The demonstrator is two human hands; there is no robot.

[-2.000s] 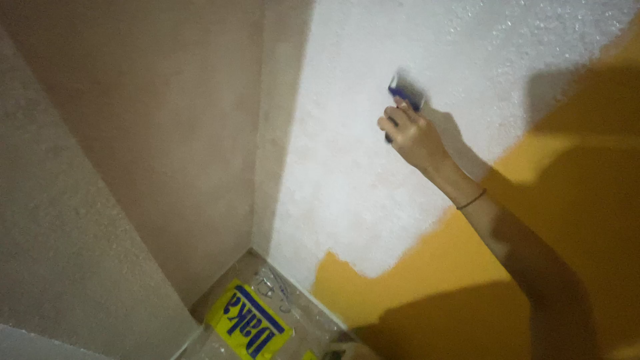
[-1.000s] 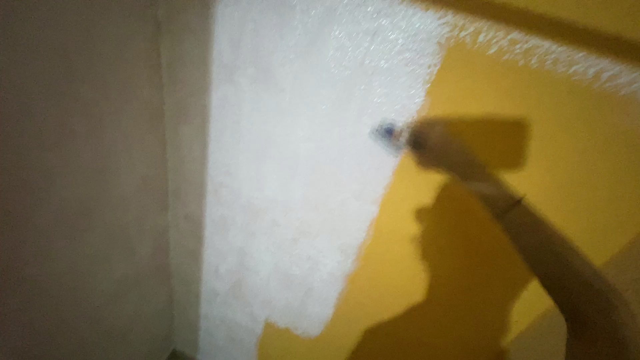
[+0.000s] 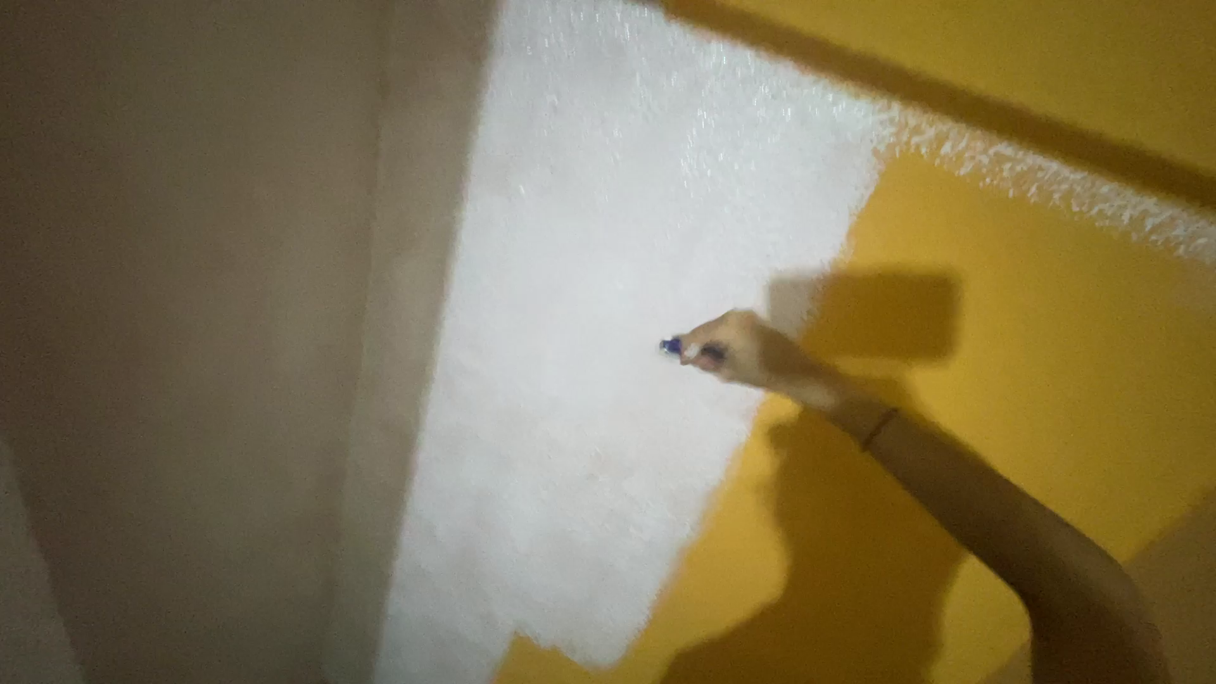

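Note:
My right hand (image 3: 736, 350) is closed around a small tool with a blue part (image 3: 672, 346), likely a paint tool's handle; its exact kind is hard to tell, as my fingers cover most of it. A thin band circles my wrist. The hand is in front of the white painted area (image 3: 589, 313) of the wall, close to its border with the yellow paint (image 3: 1026, 427). Whether the tool touches the wall is unclear. My left hand is out of the picture.
A beige wall (image 3: 209, 313) meets the painted wall at a corner on the left. A dark band (image 3: 950, 95) slants across the upper right, with rough white paint strokes (image 3: 1064, 190) below it. Shadows of a head, an arm and a boxy shape fall on the yellow.
The view has swung up and right; the yellow-labelled plastic at the floor, seen two seconds ago, is out of frame. My right hand keeps hold of the blue tool.

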